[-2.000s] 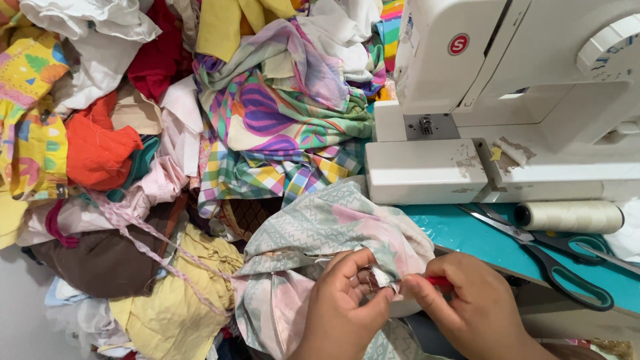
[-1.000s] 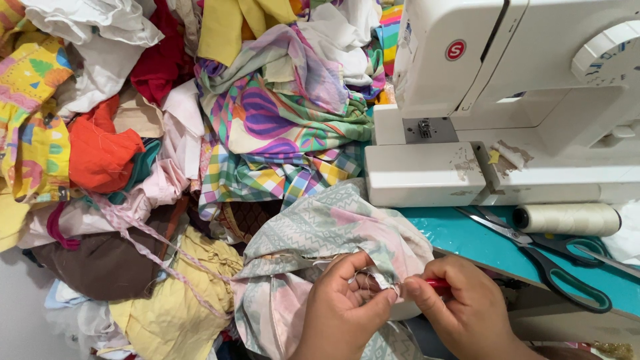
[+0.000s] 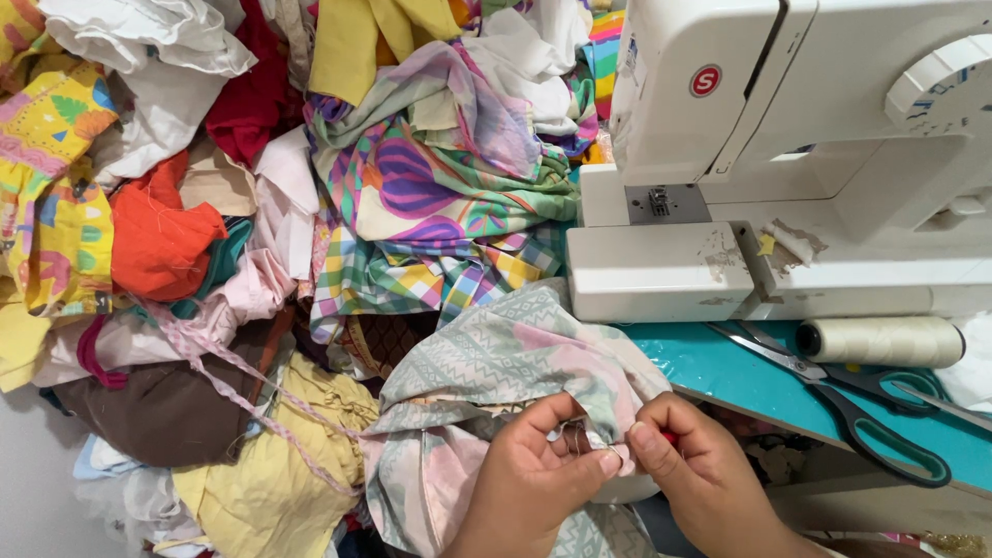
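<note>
Low in the middle lies a patterned grey-green and pink fabric (image 3: 496, 356), bunched up below the sewing machine's bed. My left hand (image 3: 535, 473) pinches an edge of it between thumb and fingers, with loose threads at the fingertips. Close beside it, my right hand (image 3: 690, 465) is closed on a small red-handled tool (image 3: 670, 439), mostly hidden by the fingers; its tip cannot be made out. The thumbs of both hands are near each other at the fabric's edge.
A white sewing machine (image 3: 659, 271) stands at the upper right. On the teal tabletop (image 3: 682, 353) lie black-handled scissors (image 3: 821, 376) and a cream thread cone (image 3: 883, 342). Heaped garments and fabrics (image 3: 434, 186) fill the left and upper middle; a yellow cloth (image 3: 271, 473) is at lower left.
</note>
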